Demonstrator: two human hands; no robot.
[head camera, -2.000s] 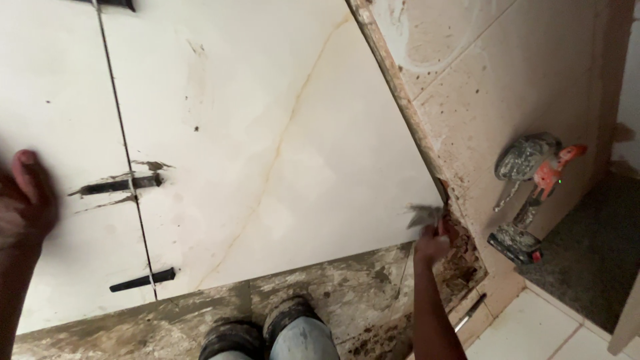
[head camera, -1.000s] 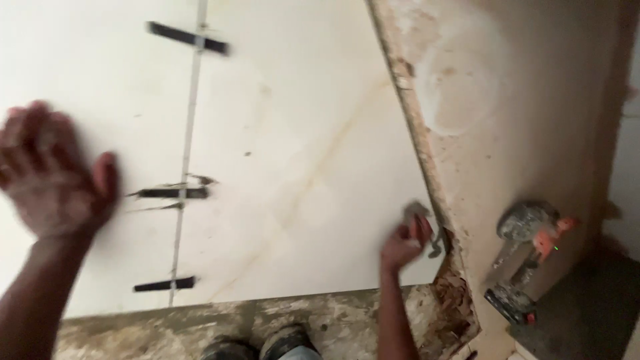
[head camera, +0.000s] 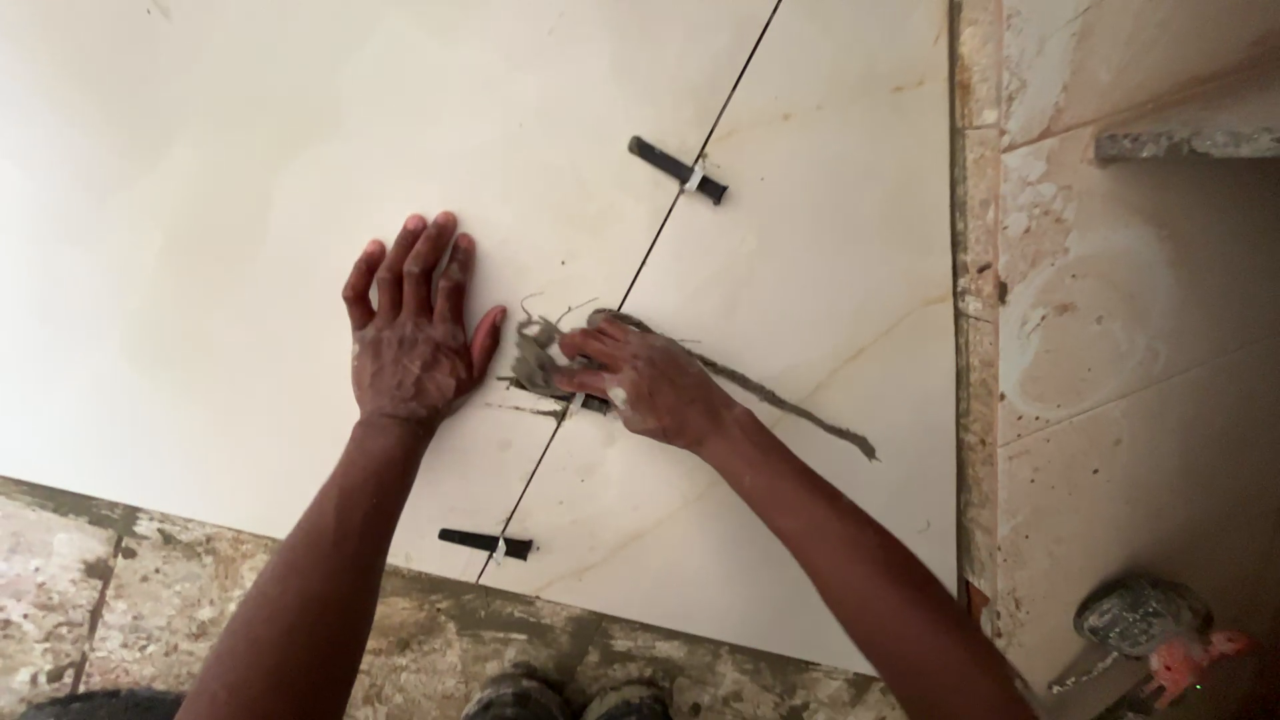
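My left hand (head camera: 415, 335) lies flat, fingers spread, on a large cream floor tile (head camera: 200, 250) left of the joint. My right hand (head camera: 650, 380) is closed on a grey, mortar-smeared cloth (head camera: 540, 355), with a thin string-like end trailing to the right over the neighbouring tile (head camera: 850, 240). Under that hand, a black leveling wedge (head camera: 592, 403) in a white clip is partly covered. Another black wedge (head camera: 665, 162) sits across the joint higher up, and a third black wedge (head camera: 480, 541) crosses it near the tile's lower edge.
A mortar-stained old floor (head camera: 180, 590) runs below the tiles, with my shoes (head camera: 515, 697) on it. Along the right edge is a narrow rough strip (head camera: 980, 400), then beige tiling (head camera: 1080, 440). A dirty orange-and-black tool (head camera: 1145, 615) lies at lower right.
My right hand has moved left from the tile's right corner, where it held a grey tool, to the joint's middle wedge. The grey cloth and its trailing end now show there. The view has shifted.
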